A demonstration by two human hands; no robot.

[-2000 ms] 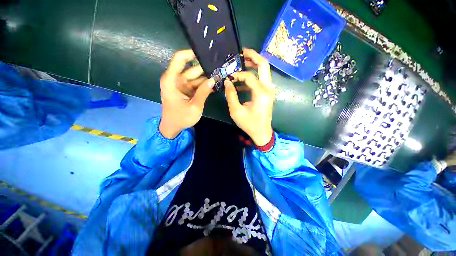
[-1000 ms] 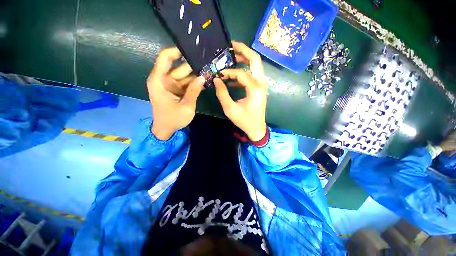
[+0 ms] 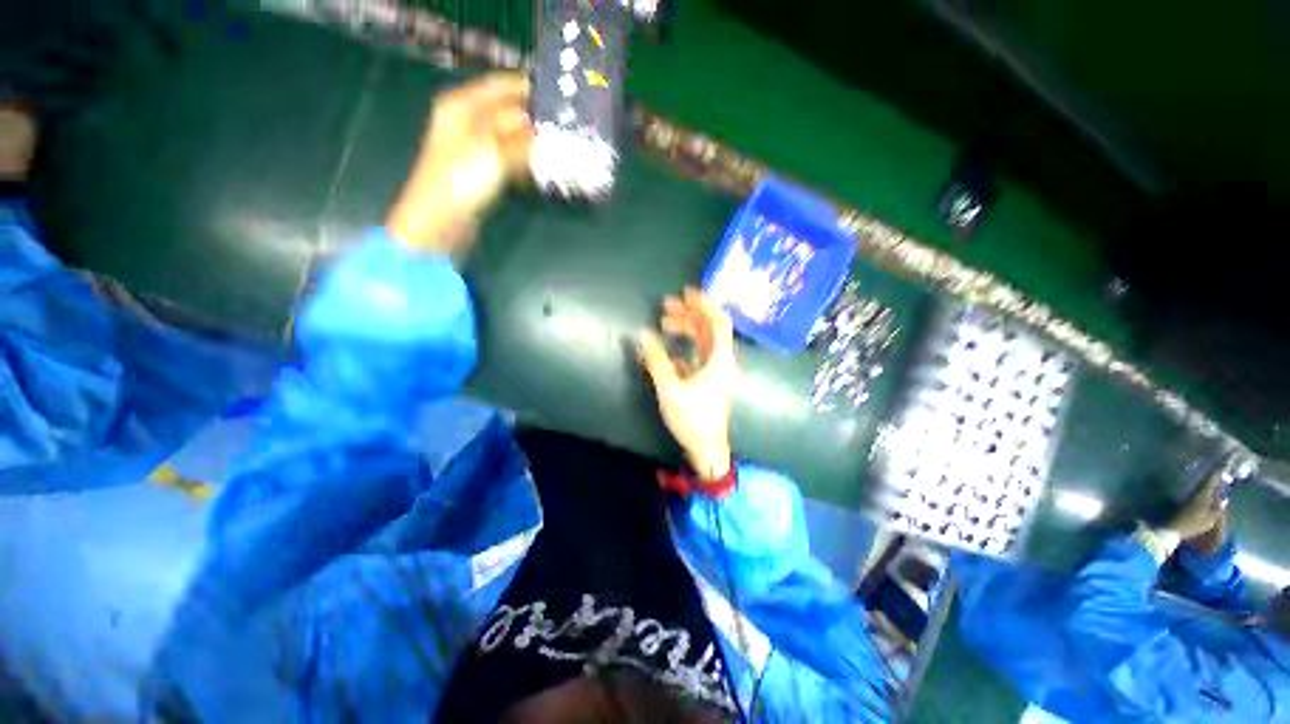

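The black phone unit (image 3: 579, 88) is at the top centre, cut off by the picture's top edge, with white and orange bits on its face and a bright, blurred near end. My left hand (image 3: 470, 149) is at its left side, fingertips against its edge, gripping it. My right hand (image 3: 693, 371) is over the bench, left of and below the blue parts bin (image 3: 838, 269). Its fingers are curved and apart, and nothing shows in it. Whether the phone touches the bench or belt is hidden by blur.
A pile of small modules (image 3: 853, 344) lies right of the bin. A white parts tray (image 3: 976, 431) with dark curved parts is further right. A worn bench edge (image 3: 962, 272) borders the green belt (image 3: 835, 120). Another person's hands (image 3: 1203, 512) are at the far right.
My left hand has moved up and away with the phone unit. My right hand has let go of the phone and is lower, by the bin. The view has shifted and tilted.
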